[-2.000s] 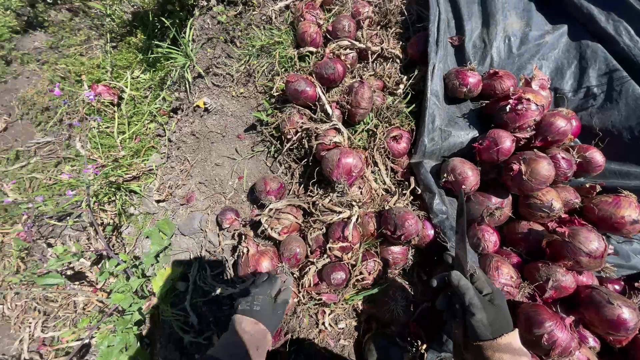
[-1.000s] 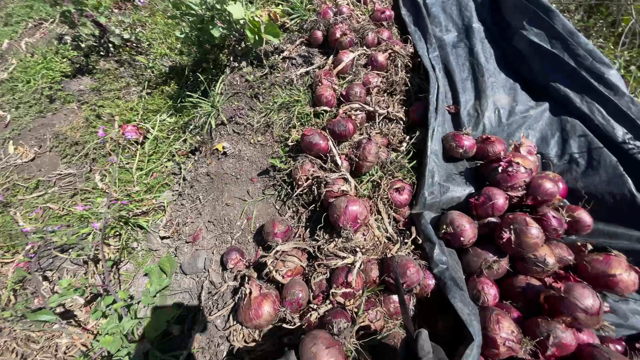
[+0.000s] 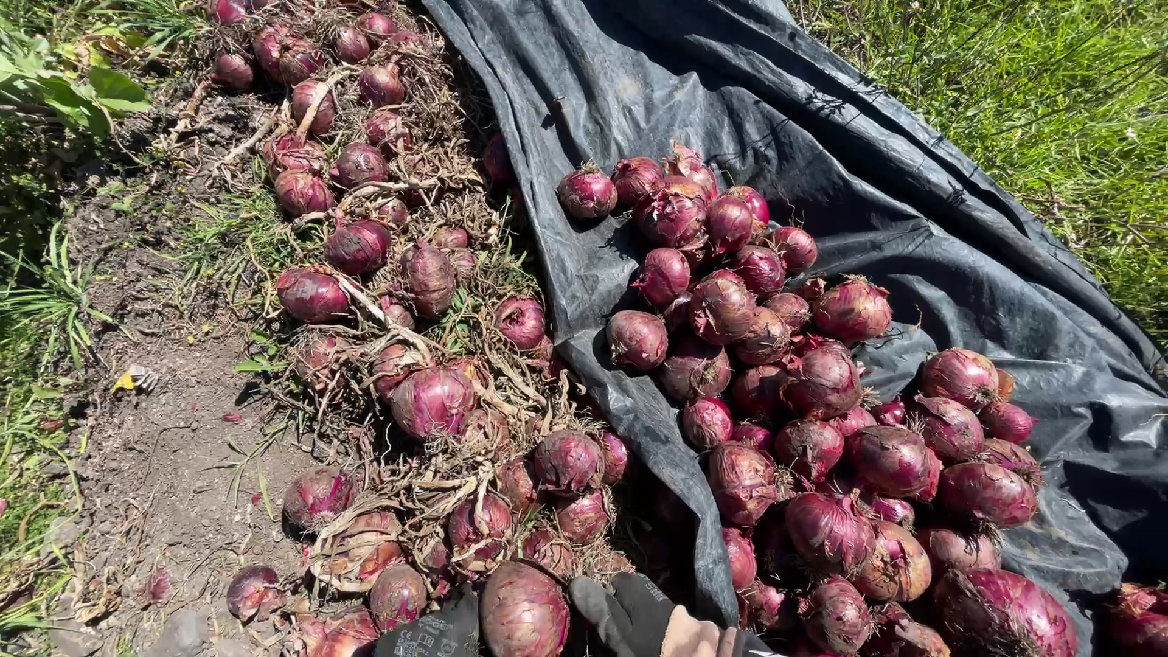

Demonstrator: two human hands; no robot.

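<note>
At the bottom edge, my left hand in a dark work glove holds a large red onion at its left side. My right hand, in a dark glove with a pale sleeve behind it, is against or very close to the same onion's right side. Its palm is turned out of sight, so whether it grips anything is hidden. Around the hands lie harvested red onions with dry tops and roots. To the right, a heap of red onions with short-cut tops rests on a black plastic sheet.
The row of onions, mixed with dry stalks, runs up the left of the sheet. Bare soil and weeds lie farther left. Green grass borders the sheet's upper right side. The sheet's near edge is folded and wrinkled.
Two seconds ago my hands were apart, with a dark narrow blade by the right one; now they are together at one onion and no blade shows. The view has swung right.
</note>
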